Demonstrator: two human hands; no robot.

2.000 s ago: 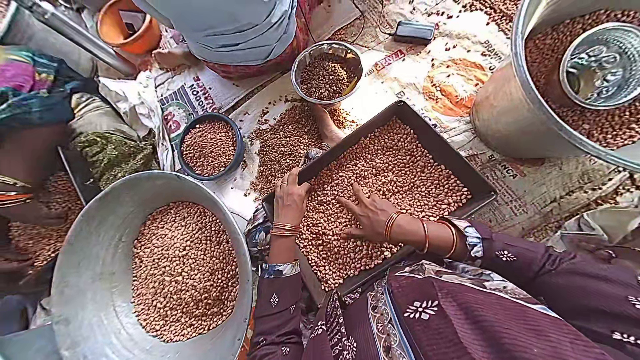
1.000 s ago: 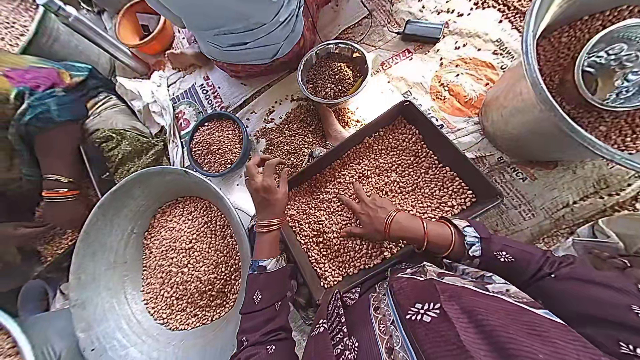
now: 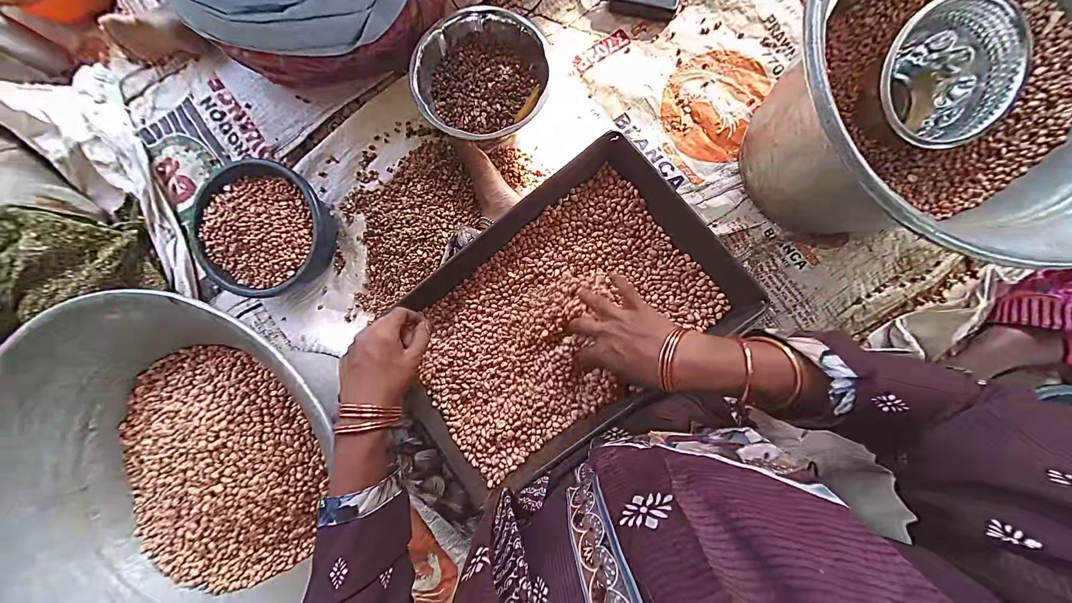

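Observation:
A dark rectangular tray (image 3: 687, 226) rests tilted across my lap, filled with a layer of reddish-brown nuts or beans (image 3: 519, 335). My left hand (image 3: 383, 356) is at the tray's left edge, its fingers curled with thumb and fingertips together; whether something small is between them cannot be told. My right hand (image 3: 615, 331) lies on the nuts near the middle of the tray, fingers spread and slightly blurred. Bangles circle both wrists. Beyond the tray's upper left side, a bare foot (image 3: 492, 188) reaches to a pile of darker pieces (image 3: 410, 230).
A wide metal basin (image 3: 50, 360) of nuts stands at lower left, a dark round bowl (image 3: 322, 239) of nuts above it. A steel bowl (image 3: 425, 100) of darker pieces is at top. A large metal pot (image 3: 779, 176) holding a steel bowl (image 3: 955, 71) stands at upper right. Another person (image 3: 293, 25) sits opposite.
My left hand has come off the nuts at the tray's left side and curled its fingers. My right hand remains on the nuts, with its fingers moved. The view has shifted closer.

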